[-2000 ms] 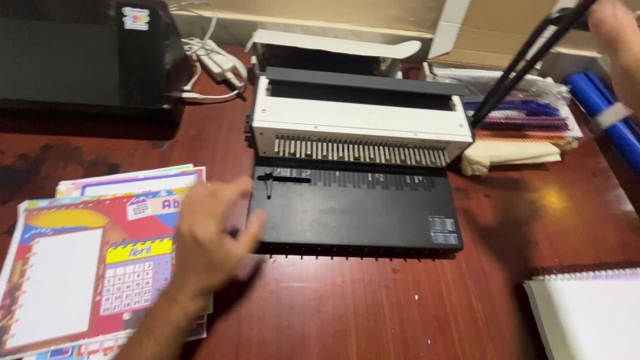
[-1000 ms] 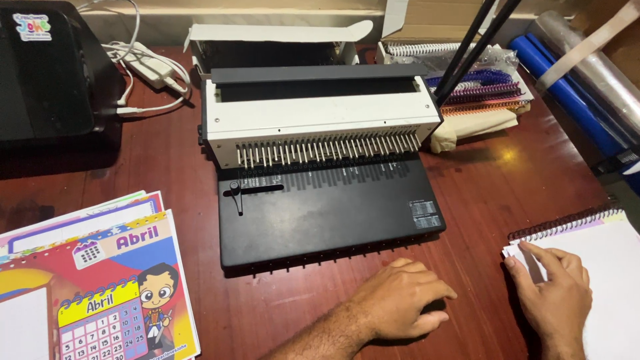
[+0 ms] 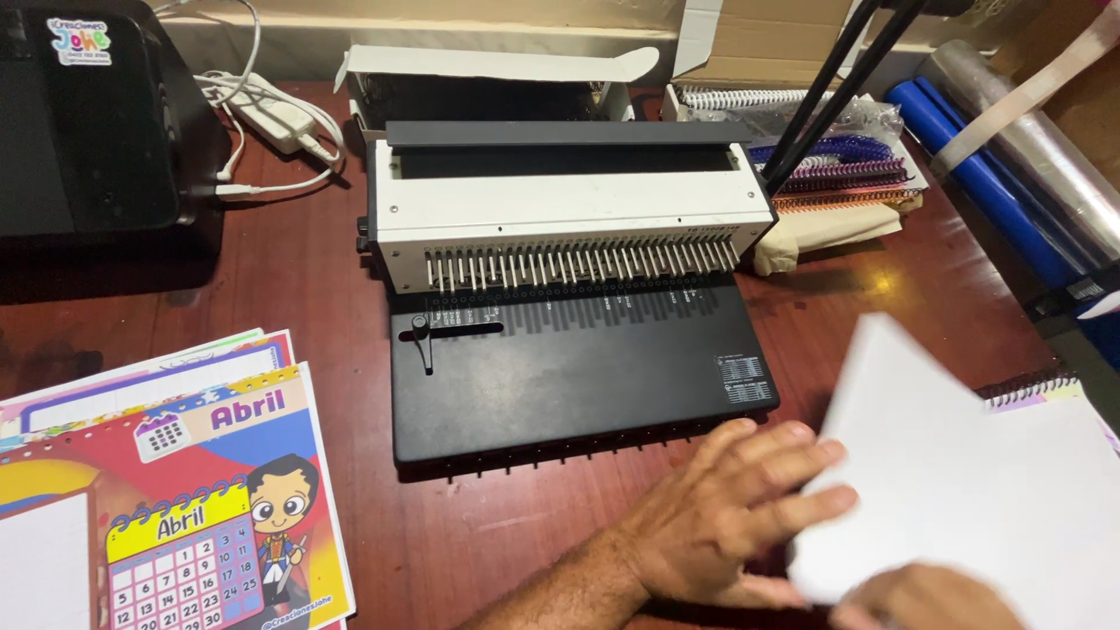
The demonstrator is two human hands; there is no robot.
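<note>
A blank white sheet is raised at the lower right, with my left hand against its left edge, fingers spread. At the sheet's lower edge my right hand is blurred and partly cut off by the frame; its fingertips are hard to make out. Beneath and behind the sheet lies a spiral-bound notebook, its dark coil along the top. In the middle stands a binding punch machine with a row of metal pins and a black base plate. Punched, printed calendar sheets are stacked at the left.
A black device and a white cable with adapter are at the upper left. Behind the machine is an open white box. Plastic binding coils lie at the upper right, beside blue and clear rolls. The machine's black lever rises near them.
My right hand has moved from the notebook's coiled edge to the raised sheet's lower edge. My left hand has gone from the table before the machine to the sheet's left edge.
</note>
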